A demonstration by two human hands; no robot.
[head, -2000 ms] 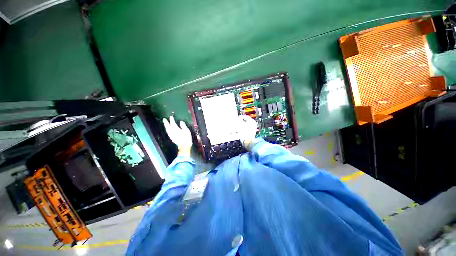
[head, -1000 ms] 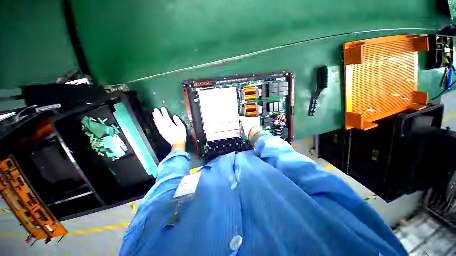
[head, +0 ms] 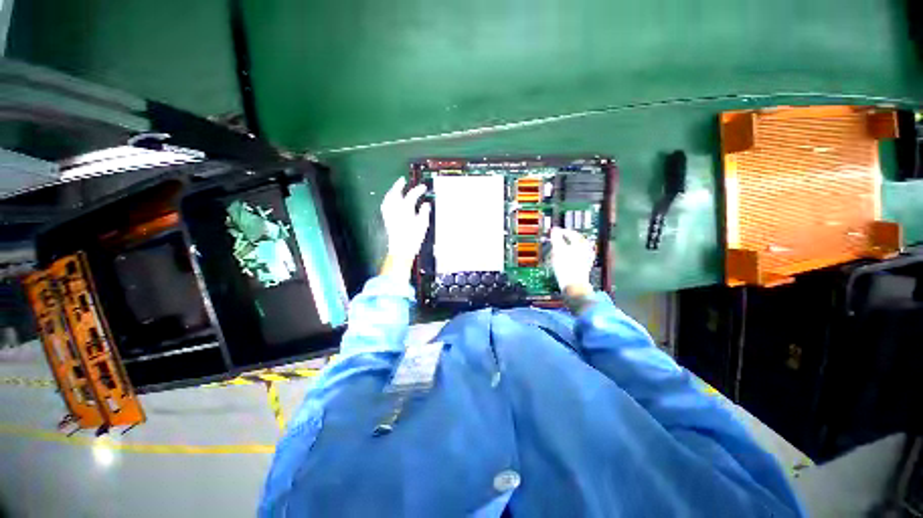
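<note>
A green circuit board (head: 528, 274) lies in a dark pallet (head: 610, 218) with reddish-brown edges on the bench. A large pale block (head: 469, 223) covers much of its left half, with three orange-wound parts (head: 528, 222) in a column beside it. Black round parts run along the near edge. My left hand (head: 407, 221), in a white glove, is at the pallet's left edge with bent fingers; whether it grips the edge is unclear. My right hand (head: 572, 259), also white-gloved, is over the board's right part with bent fingers; its fingertips are blurred and anything between them cannot be made out.
A black brush (head: 668, 197) lies right of the pallet. An orange tray (head: 805, 192) with raised corners stands farther right, above black bins (head: 789, 349). At left, a divided black bin (head: 207, 293) holds green pieces (head: 261, 243) and a teal strip (head: 317, 253). An orange cutout plate (head: 83, 344) leans outside it.
My right hand has moved right, from beside the pale block to the board's right part, uncovering the third orange-wound part. My left hand has moved from beside the pallet to its left edge.
</note>
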